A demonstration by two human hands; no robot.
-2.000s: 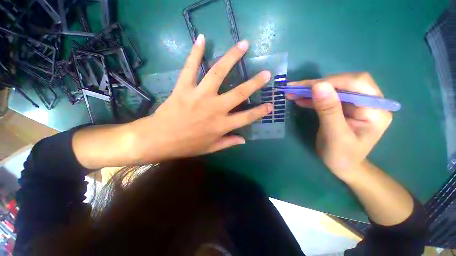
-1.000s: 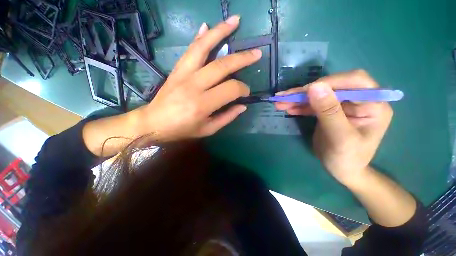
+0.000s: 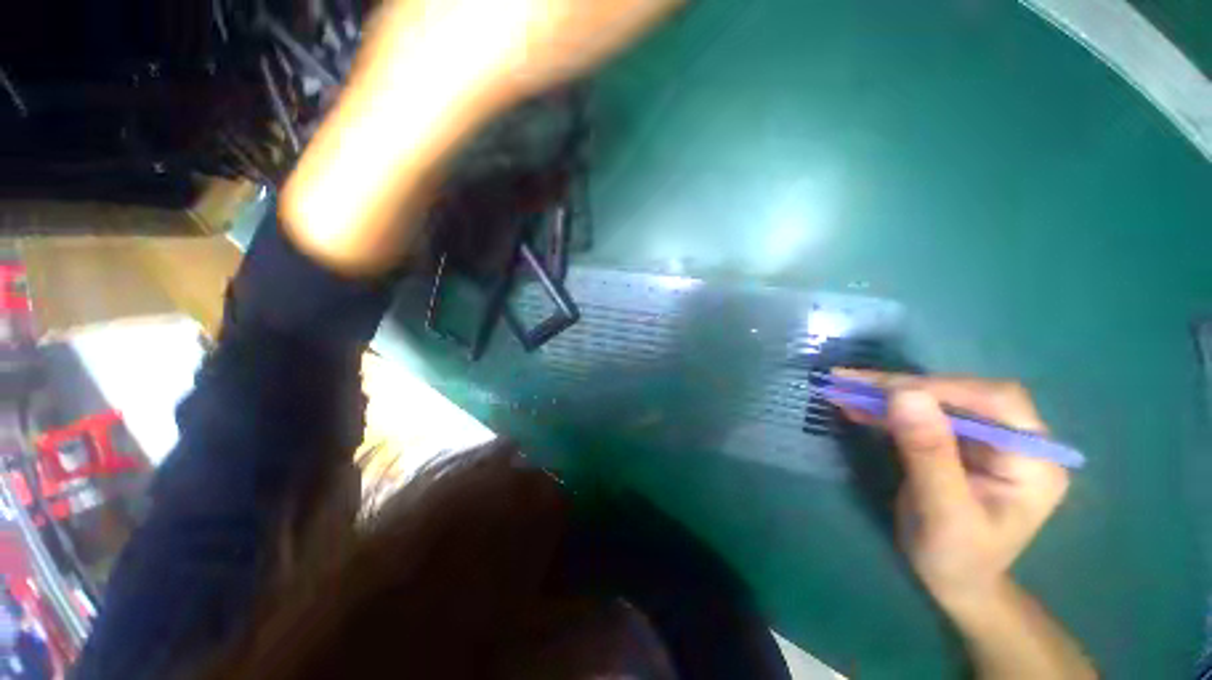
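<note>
My right hand (image 3: 977,465) holds blue-purple tweezers (image 3: 977,428), their tip at the short black adhesive strips (image 3: 820,399) on the clear liner sheet (image 3: 638,319). The sheet lies flat on the green mat, with rows of slot-like marks to the left of the strips. My left hand (image 3: 532,33) is blurred and cut off by the top edge; its fingers are out of the picture, and I cannot tell whether it holds anything. Black frames (image 3: 548,299) lie in a heap beneath and beside my left forearm, touching the sheet's left end.
The dark frame heap (image 3: 293,80) fills the upper left. Cardboard (image 3: 120,286) and red items (image 3: 93,452) are at the left, beyond the mat's edge. A pale curved band (image 3: 1130,53) crosses the upper right corner. A dark edge shows at the far right.
My left hand has moved up and away from the sheet. The frame that lay under it no longer shows there. The tweezers' tip is back at the black strips. The view has shifted.
</note>
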